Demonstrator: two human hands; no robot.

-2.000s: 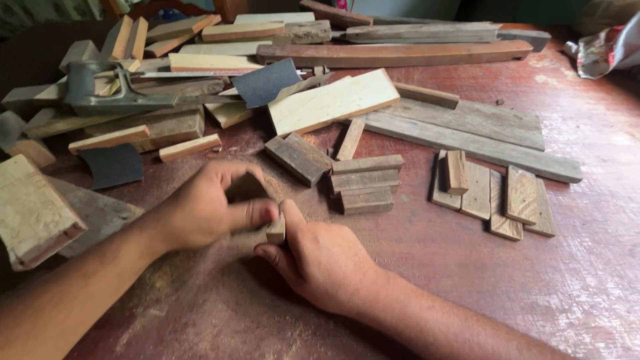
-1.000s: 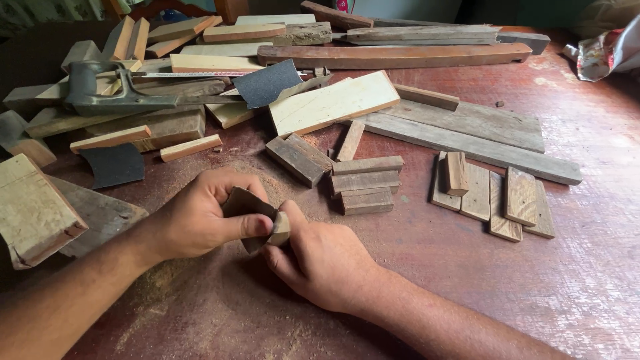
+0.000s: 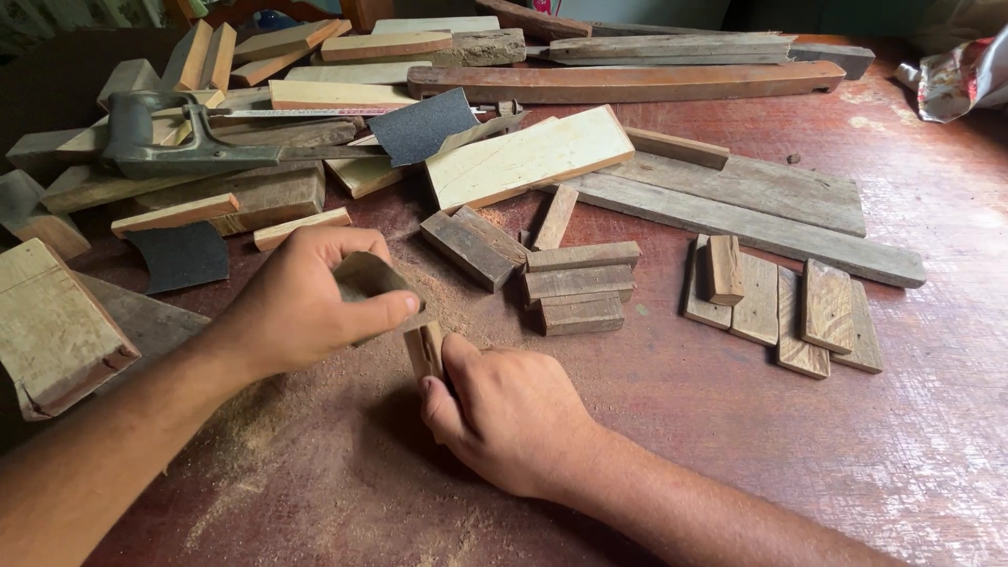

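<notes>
Between the thumb and fingers of my left hand [image 3: 315, 303] is a curled piece of sandpaper [image 3: 366, 282], its lower edge close to the top end of a small wooden block [image 3: 425, 350]. That block stands roughly upright in my right hand [image 3: 504, 409], gripped by thumb and fingers over the dusty tabletop. Whether paper and wood touch is hard to tell. Beyond my hands lie short dark wood blocks [image 3: 472, 248] and a small group of stacked blocks [image 3: 583, 279]. A dark sheet of sandpaper [image 3: 185, 256] lies behind my left wrist.
A hacksaw [image 3: 189, 150] rests on mixed wood offcuts at the back left. Another sandpaper sheet [image 3: 421, 126] leans by a pale board [image 3: 531, 157]. Long grey planks [image 3: 748, 228] lie at right, with thin wood pieces [image 3: 756, 299] nearer. A thick board [image 3: 59, 327] is at far left.
The wooden block in my right hand now stands more upright, showing a longer face. My left hand with the sandpaper has shifted up from it slightly.
</notes>
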